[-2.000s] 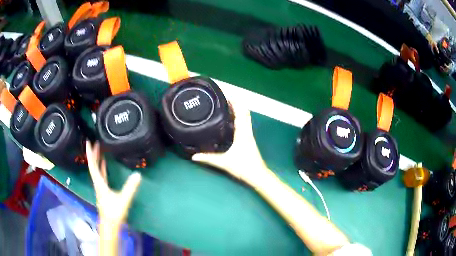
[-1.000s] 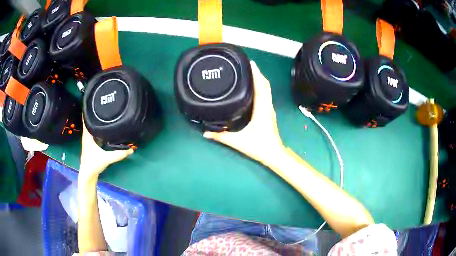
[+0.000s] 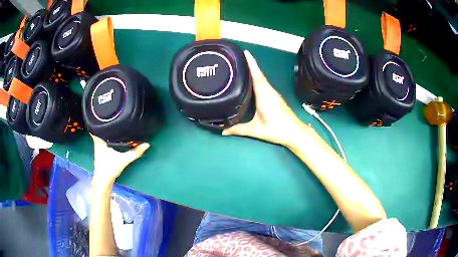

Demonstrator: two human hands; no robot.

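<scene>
My right hand (image 3: 271, 113) holds a black speaker (image 3: 208, 80) by its right and lower side, thumb at the lower edge; the speaker stands on the green bench (image 3: 201, 170). My left hand (image 3: 113, 156) holds another black speaker (image 3: 118, 103) from below, thumb near its orange buttons; its other fingers are hidden. Both have orange straps and lit, whitish-purple rings. Two more speakers with lit rings, a larger one (image 3: 334, 68) and a smaller one (image 3: 389, 88), stand to the right. A white cable (image 3: 337, 143) has its plug end at the larger one's base.
A mallet with amber head (image 3: 438, 111) and pale handle (image 3: 438, 175) lies at the right. More strapped speakers (image 3: 42, 105) stand grouped at the left. A blue plastic bin (image 3: 143, 216) is below the bench edge. A white strip (image 3: 261, 37) runs behind the speakers.
My left hand, empty two seconds ago, has taken hold of the left speaker. The rings on both held speakers have changed from grey to lit. The view has shifted.
</scene>
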